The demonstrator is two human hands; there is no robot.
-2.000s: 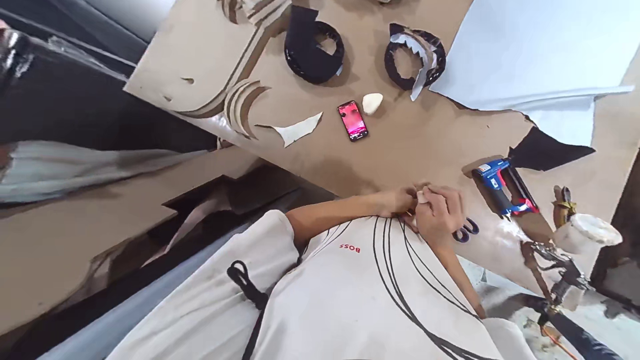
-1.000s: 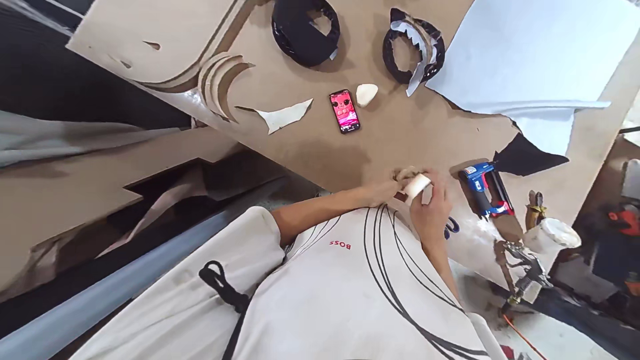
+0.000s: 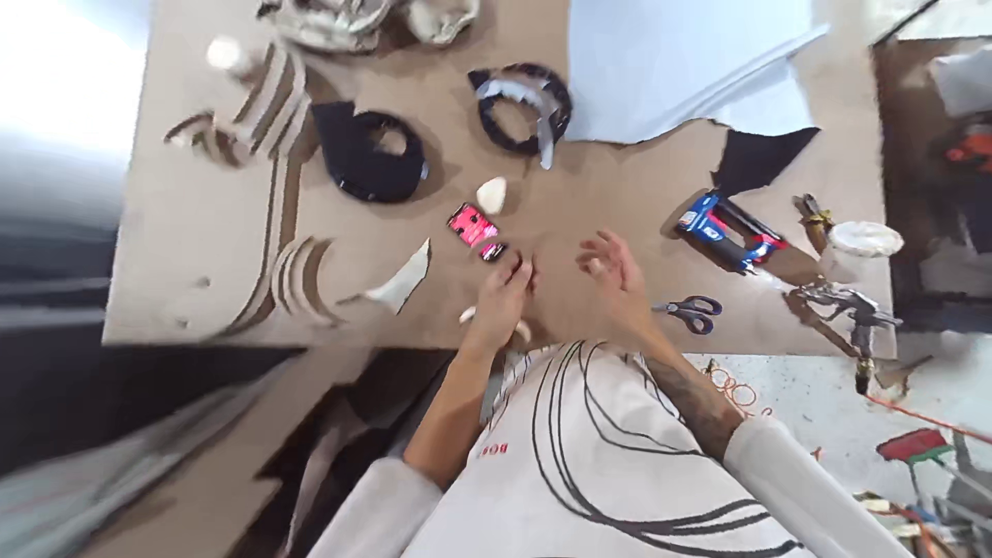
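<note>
My left hand [image 3: 504,298], its fingers curled and blurred, is just below a phone [image 3: 474,229] with a lit pink screen; whether it holds anything small is unclear. My right hand [image 3: 612,267] is apart from it to the right, fingers loosely spread and nothing seen in them. A small white piece [image 3: 467,315] lies beside my left wrist. Scissors [image 3: 695,313] with dark handles rest right of my right wrist. Above the phone sits a rounded off-white piece [image 3: 491,195]. A blue pneumatic stapler [image 3: 725,231] lies further right.
Two black ring-shaped pieces [image 3: 384,159] [image 3: 552,101] lie at the back, near white fabric [image 3: 682,70] and a black scrap [image 3: 759,159]. Curved board strips [image 3: 291,283] and a pale scrap [image 3: 403,279] are at left. A spray gun [image 3: 849,302] and white-topped container [image 3: 866,239] stand at right.
My hands were together at the table edge, with a white piece between them one second ago; now they are apart over the tabletop. The scissors' handles show more fully. The view has shifted.
</note>
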